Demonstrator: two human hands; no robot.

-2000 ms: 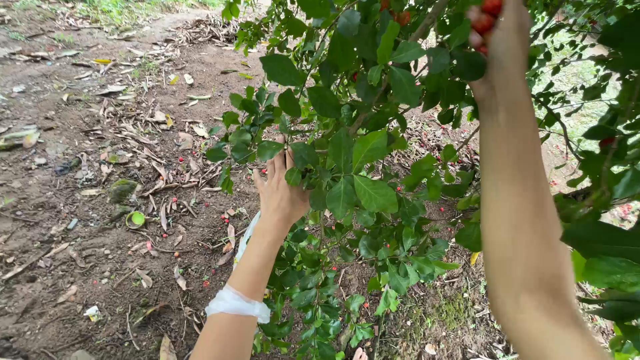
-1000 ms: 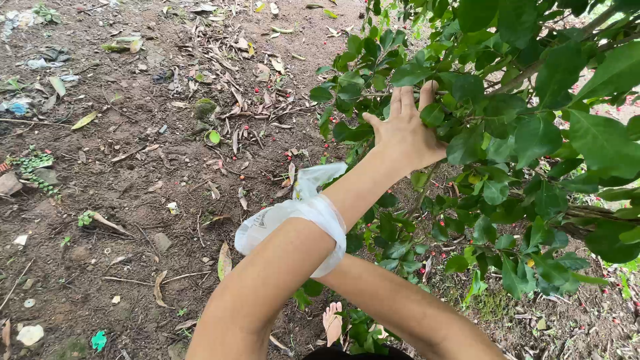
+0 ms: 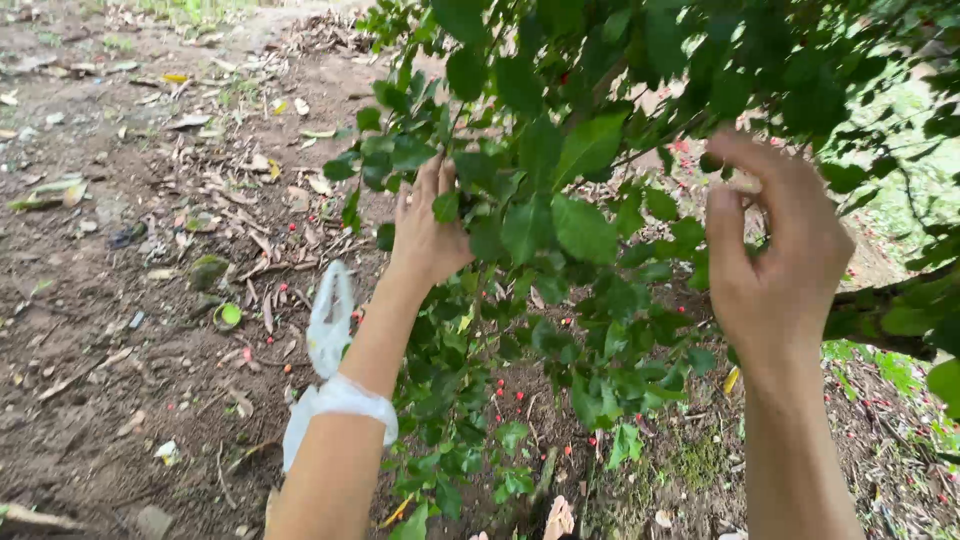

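Note:
My left hand (image 3: 429, 225) is among the leaves at the left side of a leafy branch (image 3: 525, 225); its fingertips are partly behind the leaves, so its grip cannot be made out. A white translucent plastic bag (image 3: 341, 397) hangs around my left wrist and forearm. Raised at the right of the branch, my right hand (image 3: 780, 232) has its thumb and forefinger curved and apart, slightly blurred, with no fruit visible between them. A small red fruit (image 3: 564, 77) shows among the upper leaves.
A thick dark limb (image 3: 877, 315) runs off to the right. Fallen red fruits (image 3: 519, 395), dry leaves and twigs lie on the bare soil (image 3: 90, 277). A green round object (image 3: 227, 316) is on the ground at left. A bare foot (image 3: 559, 517) shows at the bottom edge.
Two seconds ago my right hand held red fruits at the top; now none shows in it. One second ago my right forearm crossed beneath the left; it is now back at the right. The view has shifted.

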